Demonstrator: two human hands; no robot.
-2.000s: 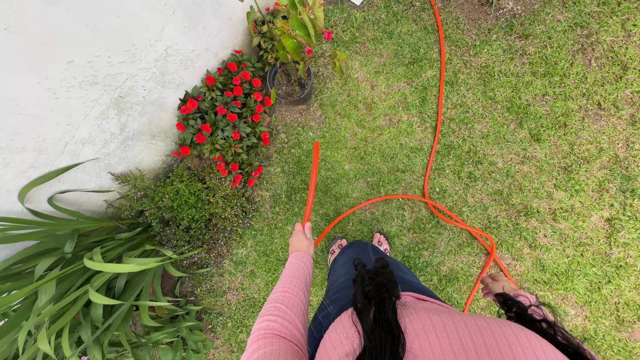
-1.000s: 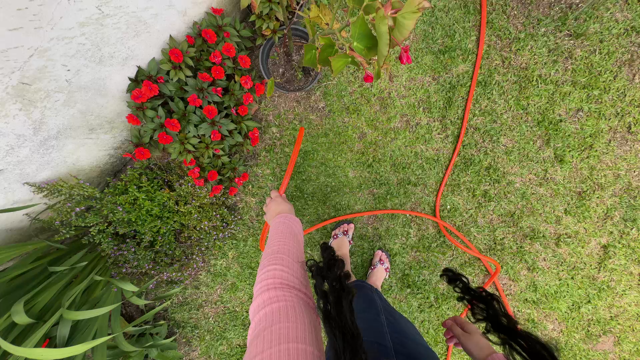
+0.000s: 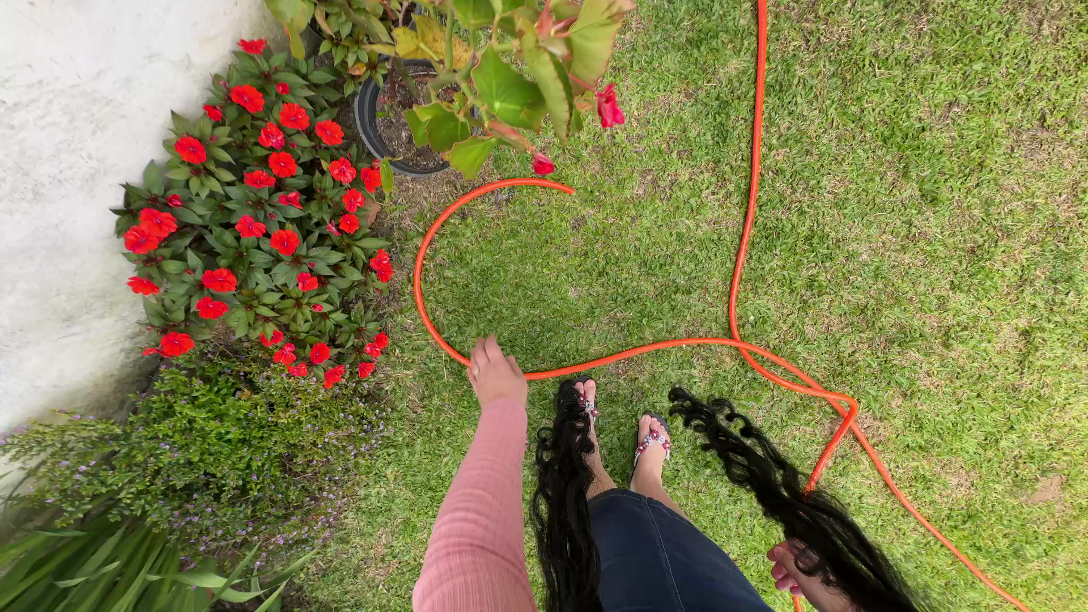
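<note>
An orange garden hose (image 3: 421, 268) curves over the grass, its free end pointing right near the potted plant. My left hand (image 3: 496, 372) is above the hose's curve with the palm down and fingers extended, covering a short stretch of it; the hose lies on the ground there. At the lower right, my right hand (image 3: 790, 569) is partly hidden by long dark hair. Its fingers are curled beside a hose section that passes behind the hair, and whether they grip it does not show.
Red-flowered bushes (image 3: 255, 229) grow along a pale wall (image 3: 68, 170). A black plant pot (image 3: 370, 119) with a leafy plant stands at the top. Low purple-flowered shrubs (image 3: 221, 450) are on the left. My sandalled feet (image 3: 650, 442) stand just below the hose.
My left hand has let go of the hose end, which was raised straight in both earlier frames and now lies curved on the grass. The view has moved nearer the flowers.
</note>
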